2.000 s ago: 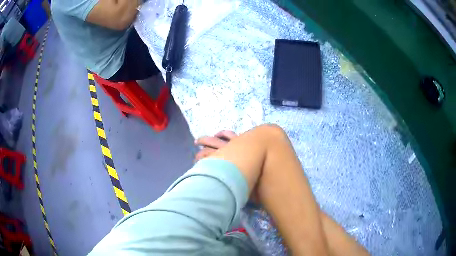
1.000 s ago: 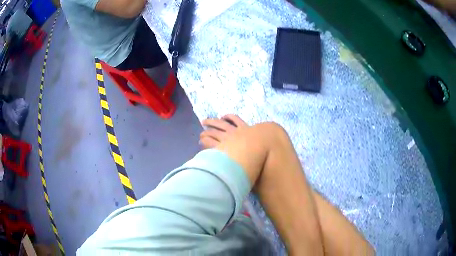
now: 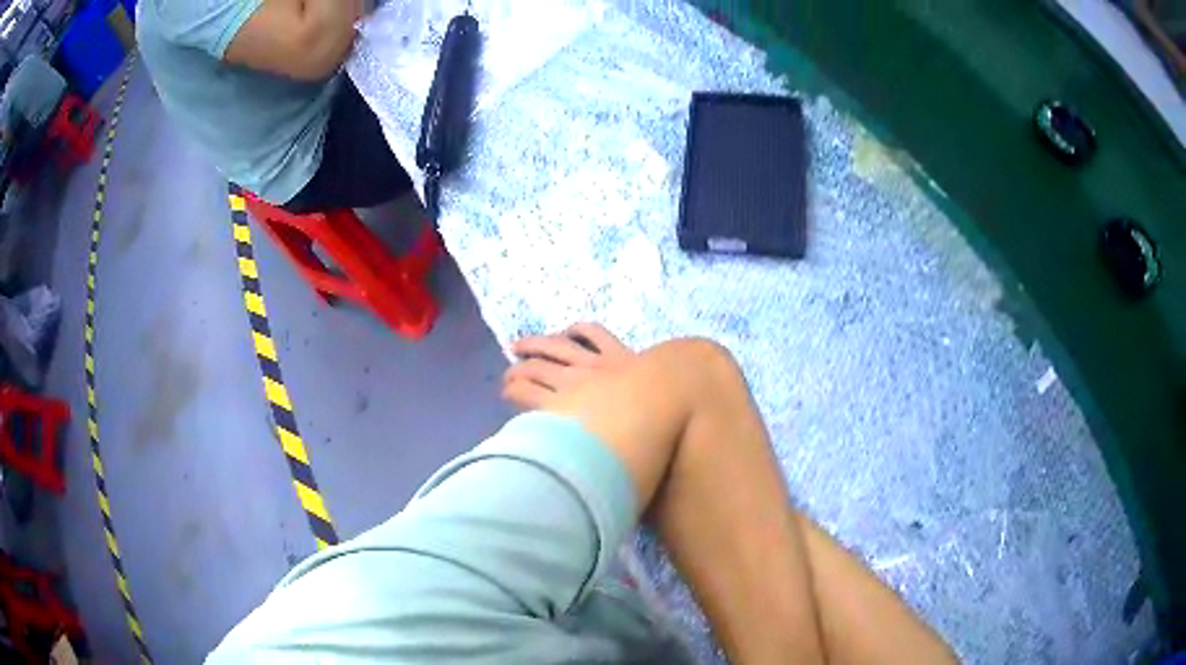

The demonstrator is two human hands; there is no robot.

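My arms are crossed low in the centre. My right hand (image 3: 559, 366) comes out past my left elbow at the bench edge, fingers a little apart, nothing seen in it; its palm side is hidden. My left forearm runs down to the bottom edge, and my left hand is out of the picture. A black tray (image 3: 745, 175) with a gridded floor lies on the bubble-wrapped bench (image 3: 910, 429), beyond my arms. A black electric screwdriver (image 3: 449, 98) lies at the bench's far left.
Two round black units (image 3: 1065, 131) ride on the green conveyor belt (image 3: 962, 111) at right. A person in a green shirt (image 3: 241, 111) sits on a red stool (image 3: 351, 266) at upper left. Yellow-black tape (image 3: 267, 351) crosses the grey floor. Part of an arm shows at the top right.
A second round unit has come into view on the belt since the oldest frame. The view has shifted a little. My arms stay crossed and nothing has been taken hold of.
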